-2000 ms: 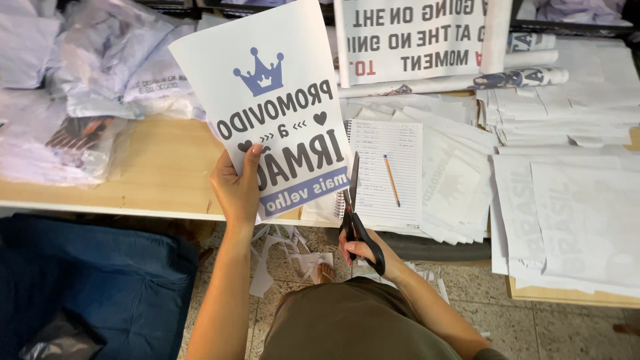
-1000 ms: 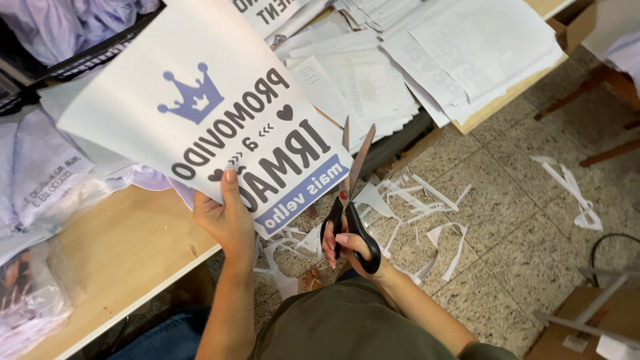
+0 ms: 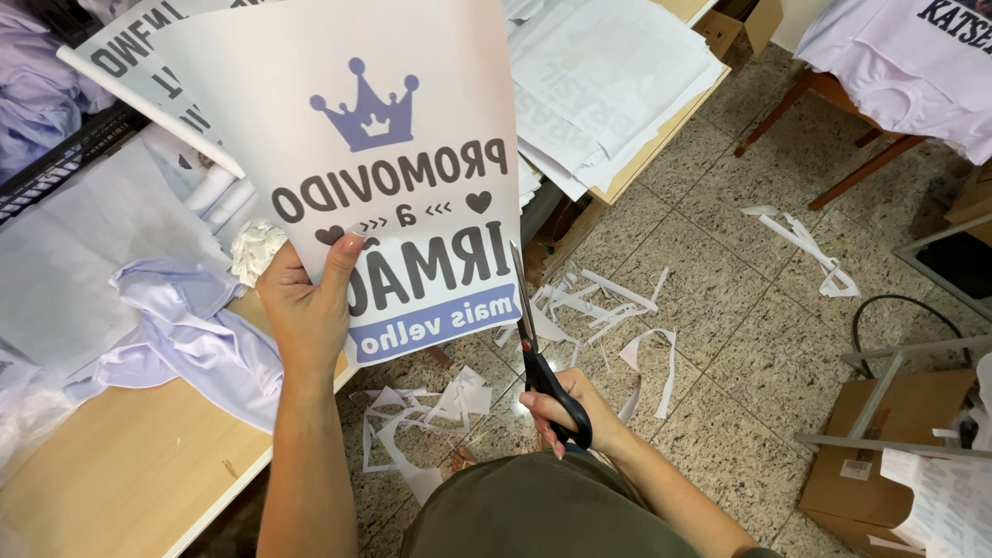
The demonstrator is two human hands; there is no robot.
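Note:
My left hand (image 3: 314,306) grips the lower left edge of a white printed paper sheet (image 3: 387,178), thumb in front, other fingers behind it. Mirrored lettering, hearts and a blue crown are printed on the sheet. My right hand (image 3: 570,411) has its fingers in the black handles of a pair of scissors (image 3: 531,341), held point up. The blades lie along the sheet's lower right edge, nearly closed together; whether paper is between them I cannot tell. A crumpled white piece (image 3: 257,252) shows beside my left hand.
A wooden table (image 3: 139,473) bears a lilac garment (image 3: 182,333) and papers. Stacked printed sheets (image 3: 620,85) lie at its far end. Paper offcuts (image 3: 434,411) are scattered over the tiled floor (image 3: 721,310). At right stand a cardboard box (image 3: 868,480) and a wooden chair (image 3: 825,93) with shirts.
The view has swung right. The scissors, spread wide a second ago, have nearly closed at the sheet's right edge. The sheet is more upright, still in my left hand.

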